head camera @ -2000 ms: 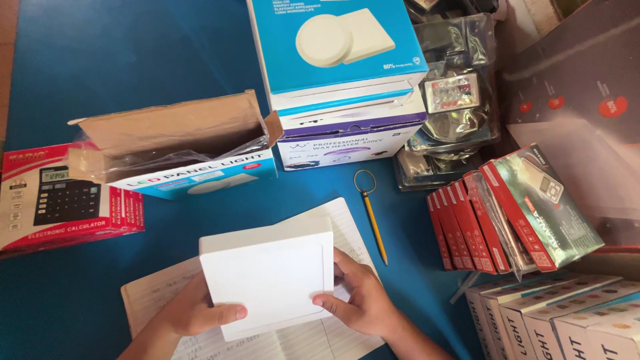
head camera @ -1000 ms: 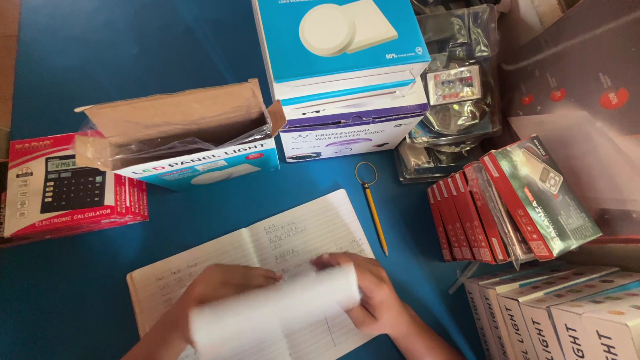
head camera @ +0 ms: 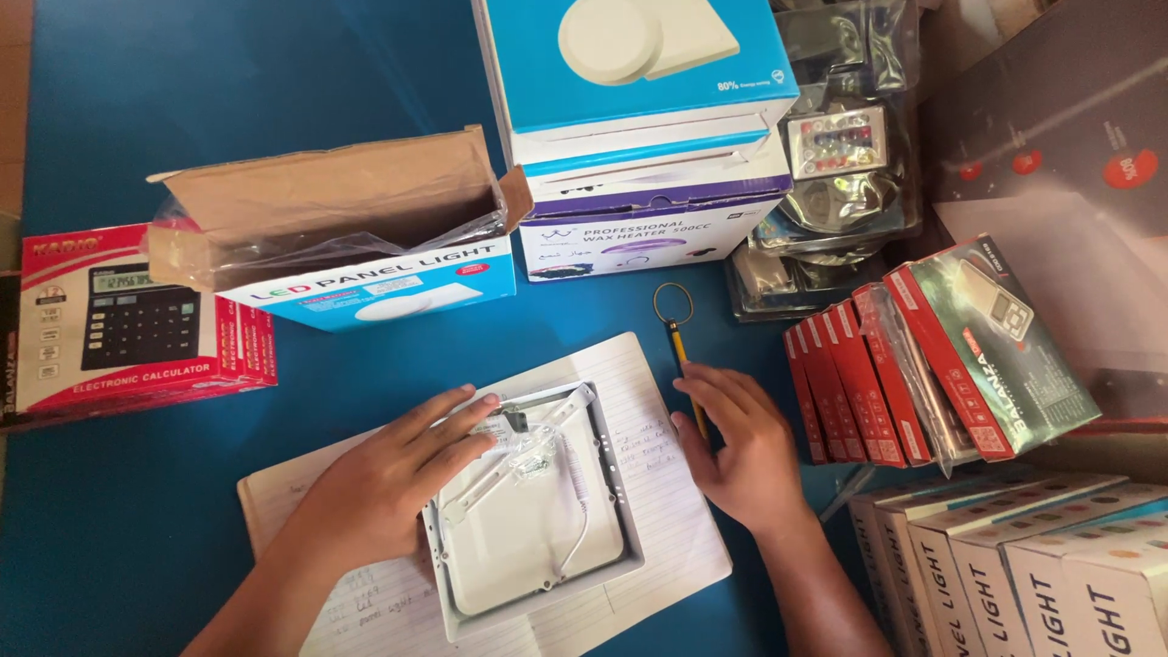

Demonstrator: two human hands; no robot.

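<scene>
A square white LED panel light (head camera: 538,520) lies back side up on an open lined notebook (head camera: 675,493), its cable, metal bracket and a small clear bag of screws showing. My left hand (head camera: 392,474) rests over the panel's upper left part, fingers spread near the driver box; whether it grips anything is hidden. To the right of the notebook, my right hand (head camera: 739,438) is at a yellow screwdriver-like tool (head camera: 676,342) with a wire ring at its end. The fingers lie along its shaft, and a firm hold cannot be made out.
An opened LED panel light box (head camera: 392,292) with plastic inside stands behind the notebook. Calculator boxes (head camera: 137,365) are at left, a wax heater box (head camera: 648,237) under blue boxes at back. Red scale boxes (head camera: 949,365) and a row of panel light boxes (head camera: 1031,584) stand at right.
The panel, held in both hands with its white face showing two seconds ago, has been turned over and now lies on the notebook. My right hand has left it and moved to the yellow tool.
</scene>
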